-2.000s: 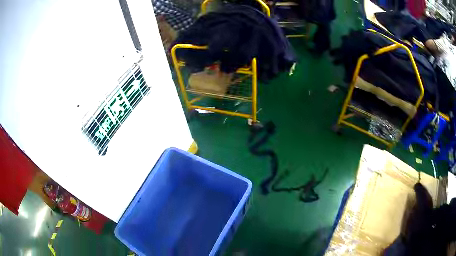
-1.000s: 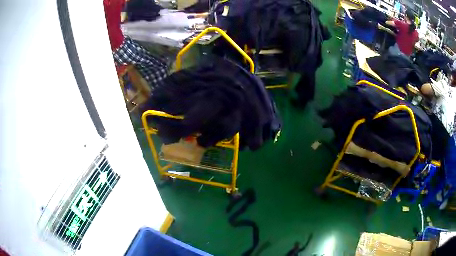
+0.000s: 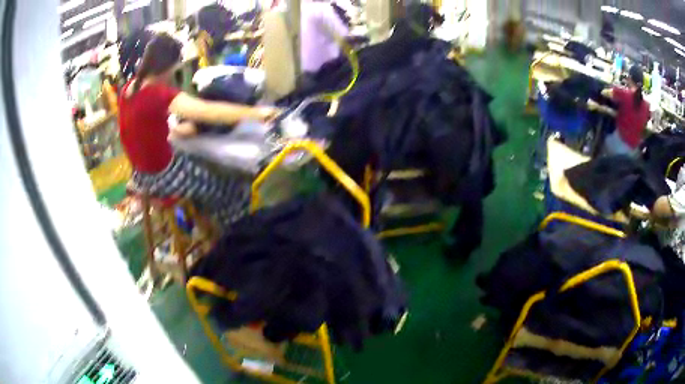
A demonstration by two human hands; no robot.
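Observation:
Neither of my hands is in the picture. Nearest in front of me, a yellow tubular bundle trolley (image 3: 330, 352) bears a heap of dark garments (image 3: 293, 270) at the lower middle. A second yellow trolley (image 3: 631, 289) at the lower right holds another dark garment bundle (image 3: 578, 300). Behind the first, a larger dark heap (image 3: 420, 112) hangs over a trolley, with long pieces drooping toward the floor. The picture is blurred, so single garments cannot be told apart.
A white wall or pillar (image 3: 60, 187) stands close at the left, with a green sign (image 3: 105, 371) at its foot. A person in red (image 3: 150, 120) sits at a worktable at the left. Another person in red (image 3: 629, 116) is far right. Green floor (image 3: 443, 315) runs between the trolleys.
The view has tilted up. The trolleys sit lower in the picture, the blue crate and cardboard have left it, and the seated person and the floor farther back have come into view.

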